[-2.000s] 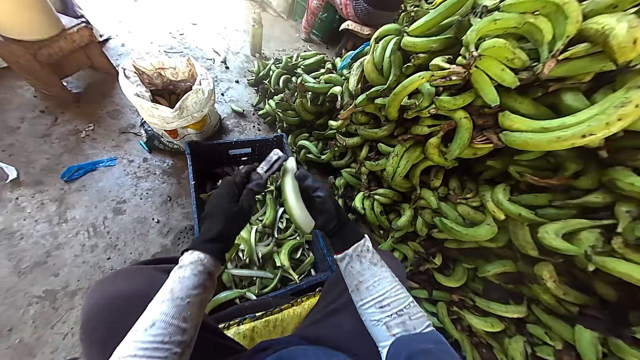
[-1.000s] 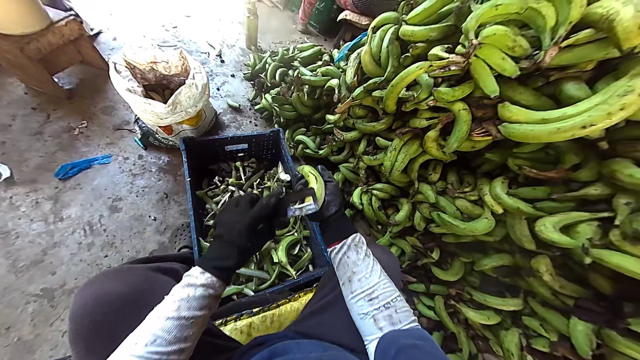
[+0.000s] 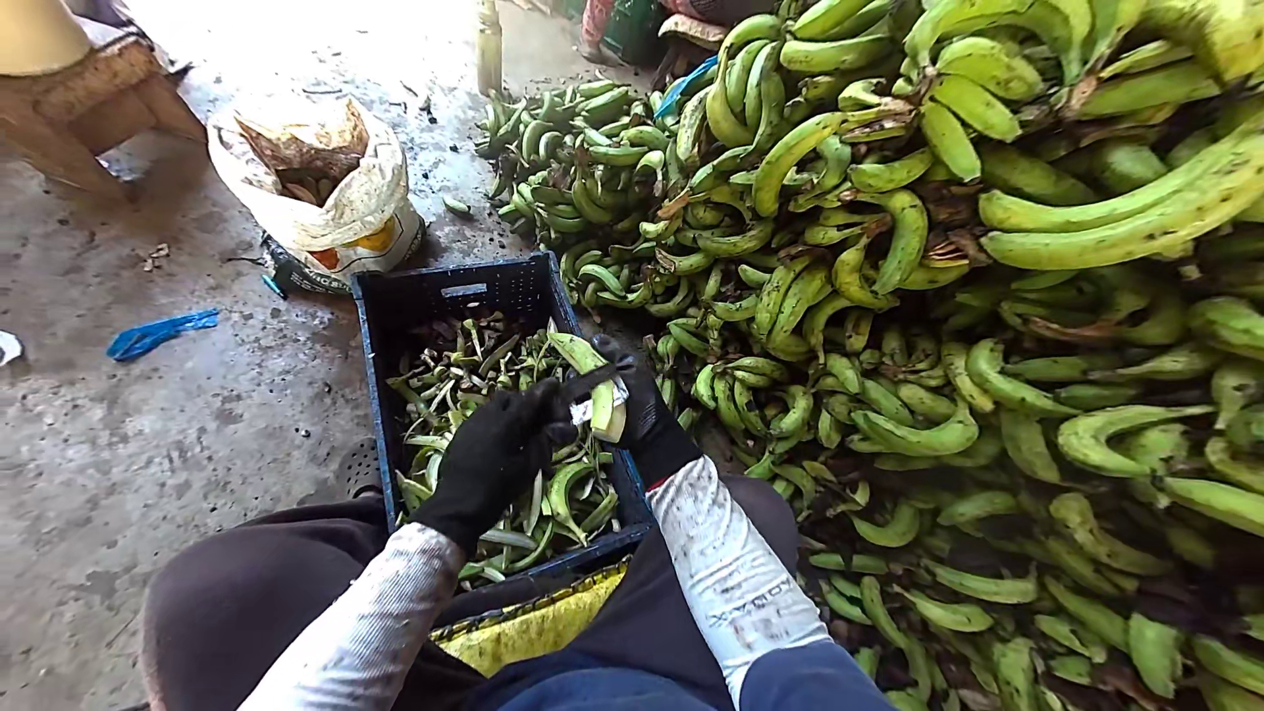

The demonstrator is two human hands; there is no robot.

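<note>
My left hand (image 3: 499, 449), in a black glove, grips a small blade-like tool (image 3: 590, 385) whose end lies across a green plantain (image 3: 583, 360). The black-gloved right hand (image 3: 642, 400) holds that plantain from its right side, with part of the peel off near the lower end. A small piece with a white and silvery surface shows beside the plantain; its exact shape is partly hidden by the fingers. Both hands are above a blue plastic crate (image 3: 370, 370) of green peels (image 3: 568, 494) and stem scraps.
A large heap of green plantains (image 3: 889, 434) fills the right side. Beyond the crate stands an open white sack (image 3: 380, 197). A blue plastic scrap (image 3: 163, 334) lies on the concrete floor, and a wooden stool (image 3: 99, 109) is at upper left. Part of another person shows at the top.
Two seconds ago a largely peeled, pale plantain was in the right hand; a second ago a green one was there. The left hand has since moved closer to the crate's right side.
</note>
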